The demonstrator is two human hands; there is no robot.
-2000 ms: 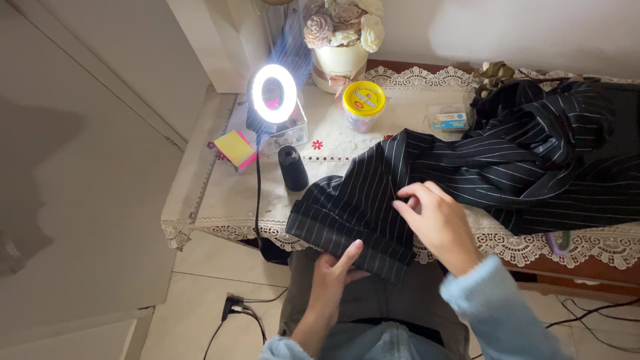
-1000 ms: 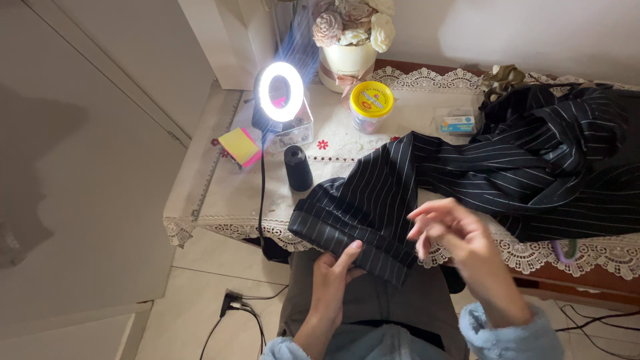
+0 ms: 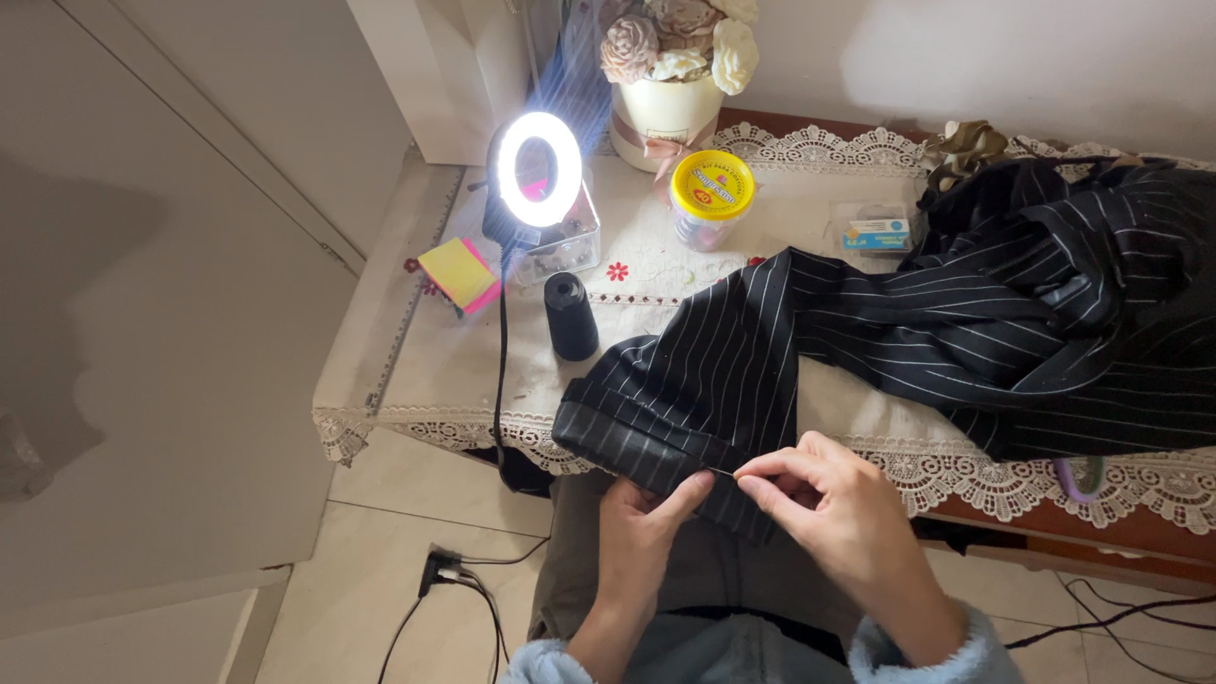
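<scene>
Black pinstriped fabric (image 3: 722, 361) lies bunched over the table, its folded hem edge hanging over the front. My left hand (image 3: 646, 532) grips that hem from below, thumb on top. Close to the left thumb, my right hand (image 3: 817, 494) pinches a thin sewing needle (image 3: 724, 471) between thumb and forefinger, its tip at the hem fold. Any thread is too fine to make out. Behind the hem stands a black thread cone (image 3: 571, 318). A lit ring lamp (image 3: 539, 169) shines from the back left.
On the lace-edged tablecloth (image 3: 456, 380) are sticky notes (image 3: 458, 274), a clear box (image 3: 570, 237), a yellow-lidded tub (image 3: 711, 201), a small clear case (image 3: 872, 230) and a flower pot (image 3: 668, 119). A lamp cord (image 3: 503, 361) hangs over the edge. Cables (image 3: 456, 574) lie on the floor.
My right hand was raised off the fabric one second ago and has come back to the hem beside the left thumb. The left hand has kept its hold.
</scene>
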